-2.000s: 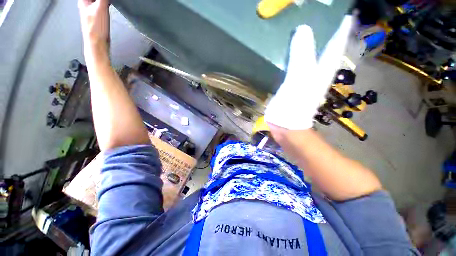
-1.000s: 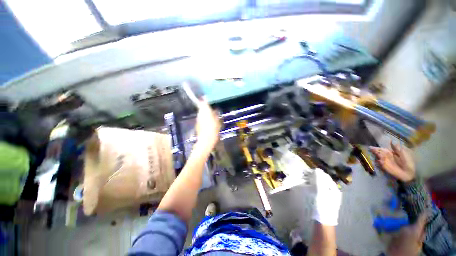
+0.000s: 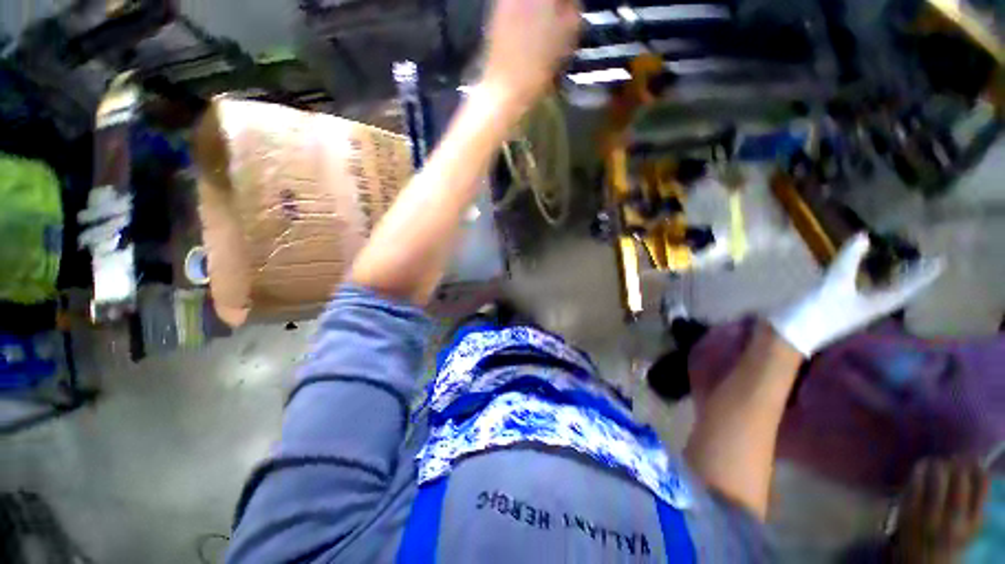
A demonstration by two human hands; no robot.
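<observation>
My bare left hand [image 3: 532,46] is raised at the top edge, partly cut off and blurred, in front of dark machinery. Its fingers look bent; whether it holds anything cannot be told. A pale yellowish coiled hose [image 3: 542,165] hangs just below it. My right hand [image 3: 851,300], in a white knit glove, is stretched out at the right with thumb and fingers apart. A dark round part [image 3: 888,260] shows between them; contact is unclear. Gold-coloured machine parts [image 3: 659,209] with black knobs lie between my hands.
A large brown cardboard piece [image 3: 303,209] stands left of my left forearm. A person in purple clothing [image 3: 882,408] is close at the lower right, with a hand [image 3: 942,509] near the edge. A bright green item [image 3: 30,226] is at the far left. Grey floor [image 3: 176,430] shows below.
The view has swung down from the window and green cabinet top. My left hand now shows higher in the picture. My gloved right hand has moved right and up, with its fingers spread.
</observation>
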